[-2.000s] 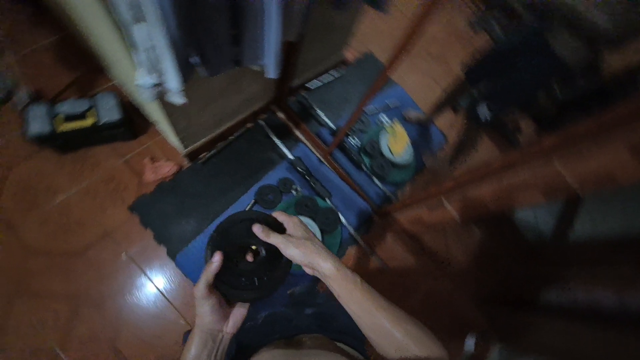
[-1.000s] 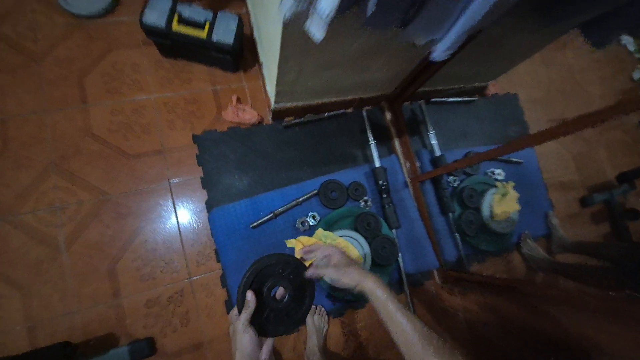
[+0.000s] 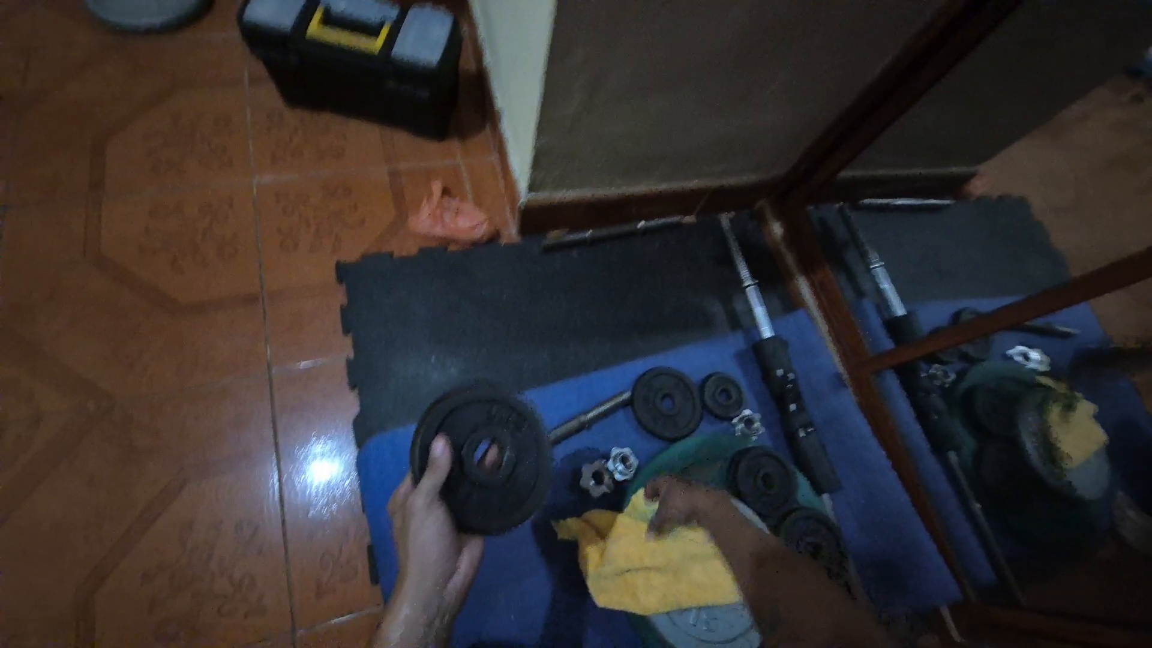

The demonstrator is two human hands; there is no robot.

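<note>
My left hand grips a black weight plate by its left edge, thumb on its face. On the right, my right hand pinches a yellow cloth, which hangs over a grey weight plate atop a larger green plate. Two small black plates rest at the green one's right side. Star-shaped collars lie between my hands. Beyond them are a dumbbell bar, a black plate and a smaller one.
A barbell rod with a black padded sleeve lies by the wood-framed mirror. Blue matting adjoins a black puzzle mat. Another bar lies by the wall. A toolbox and an orange cloth-like item are on the tiles.
My right hand has left the black plate's edge area and now grips the yellow cloth, which lay on the plates a second ago. My left hand still holds the black plate.
</note>
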